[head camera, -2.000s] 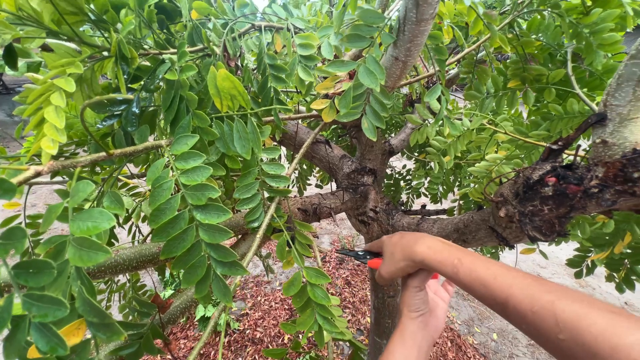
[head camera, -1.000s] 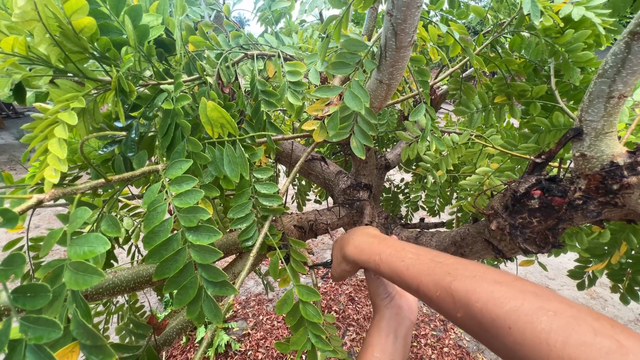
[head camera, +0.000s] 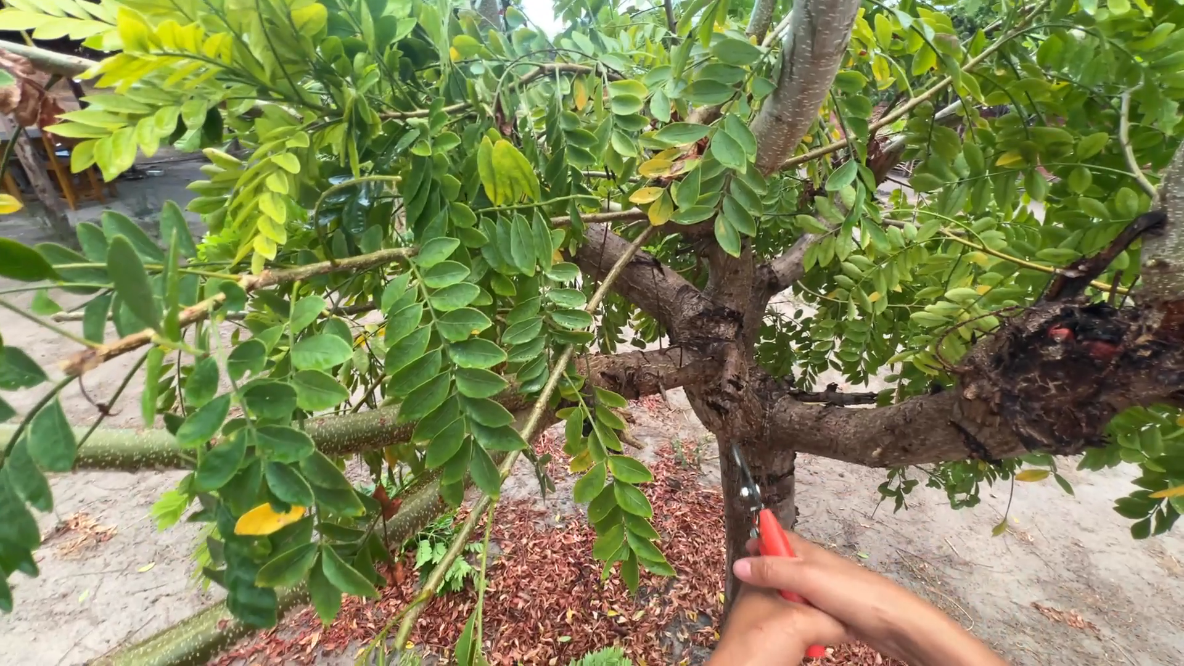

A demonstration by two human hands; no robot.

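Pruning shears [head camera: 775, 546] with red handles point up and away, their metal blades in front of the tree trunk [head camera: 760, 486] just under the fork. My right hand [head camera: 846, 592] is closed around the handles from the right. Pressed against it from below, my left hand [head camera: 775, 631] also grips the handles, and a red handle end shows between the hands. Parts of the fingers and handles are hidden. Whether the blades touch the bark cannot be told.
A thick limb with a dark, rough wound [head camera: 1045, 379] runs off right. Leafy branches [head camera: 462, 351] and a thin bare stem [head camera: 546, 398] hang at left and centre. Reddish wood chips [head camera: 555, 592] cover ground around the trunk, with sandy soil [head camera: 925, 536] beyond.
Both hands have moved down from the fork to the lower trunk. The shears, mostly hidden behind my hand a second ago, now show their blades and red handles.
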